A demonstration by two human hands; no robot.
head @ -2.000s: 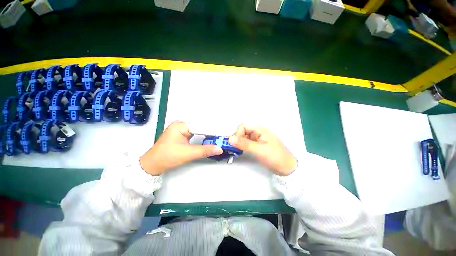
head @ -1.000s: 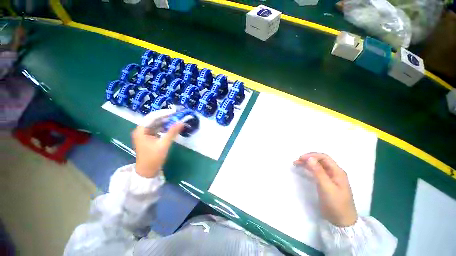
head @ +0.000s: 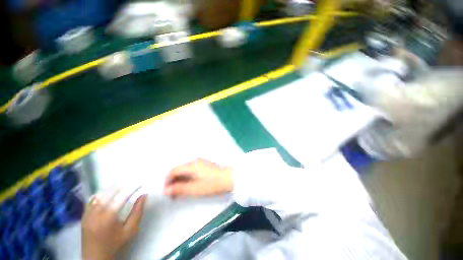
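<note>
The view is strongly blurred. My left hand (head: 109, 223) is at the lower left over the edge of the white work sheet (head: 167, 137), thumb and fingers apart, with no watch seen in it. My right hand (head: 200, 179) is over the same sheet with its fingers curled; whether it holds anything cannot be told. Finished blue watches (head: 35, 216) stand in tight rows at the far left. A blue watch (head: 339, 98) lies on the right-hand white sheet (head: 299, 114).
A yellow edge (head: 127, 131) separates the bench from the dark green conveyor (head: 101, 109). White boxes (head: 175, 46) and a teal box part (head: 144, 57) are on the conveyor. Another person's pale sleeve (head: 401, 114) is at the right.
The view has swung to the right. My left hand has let go of the watch it carried over the rows and is back at the middle sheet. My right hand's fingers are more curled.
</note>
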